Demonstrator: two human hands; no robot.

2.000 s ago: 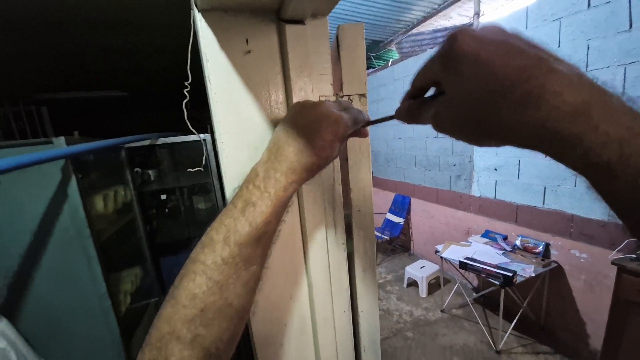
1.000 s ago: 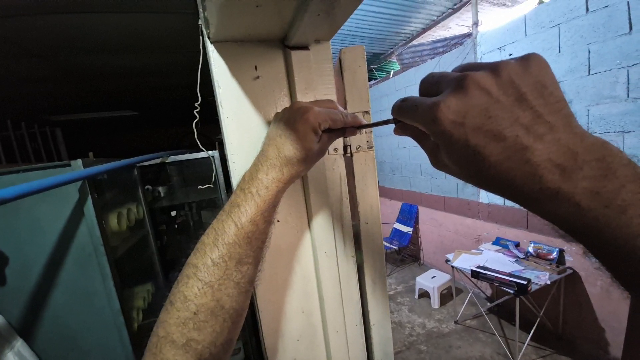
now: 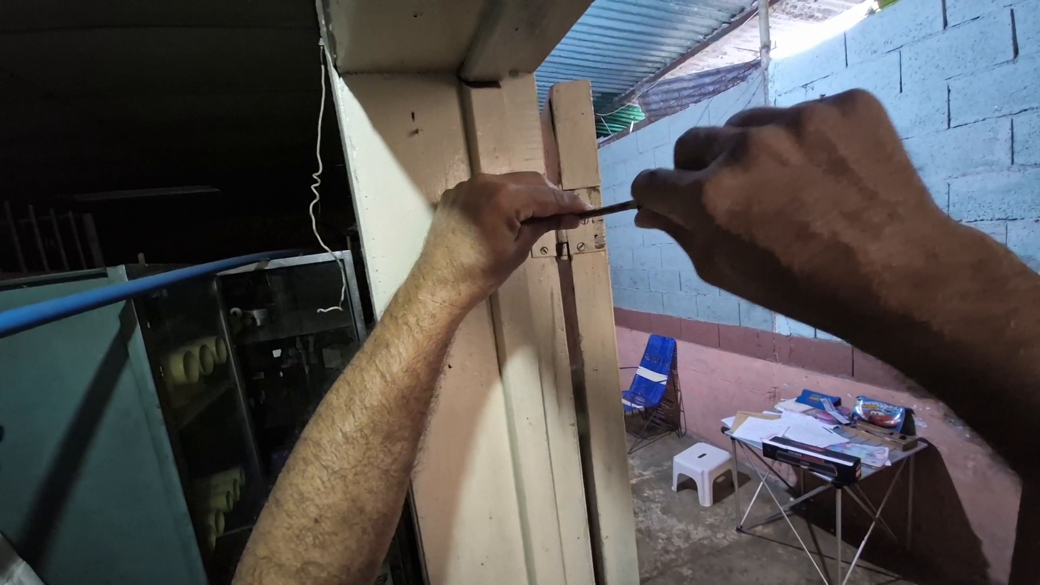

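A metal hinge with screws joins the cream wooden door frame to the narrow edge of a wooden door. My left hand rests over the hinge's upper part, its fingers closed around a thin dark metal shaft. The shaft runs to the right into my right hand, whose fingers pinch its end beside the door edge. My grip hides that end, so the kind of tool cannot be told. The left fingers cover part of the hinge and the shaft's other end.
A blue pipe or cable crosses at left, before a dark glass cabinet. A white wire hangs beside the frame. Beyond the door stand a blue chair, a white stool and a folding table with papers, near a block wall.
The right hand has turned and lowered relative to the door, and the shaft remains between both hands. More of the hinge shows below the left hand than two seconds ago.
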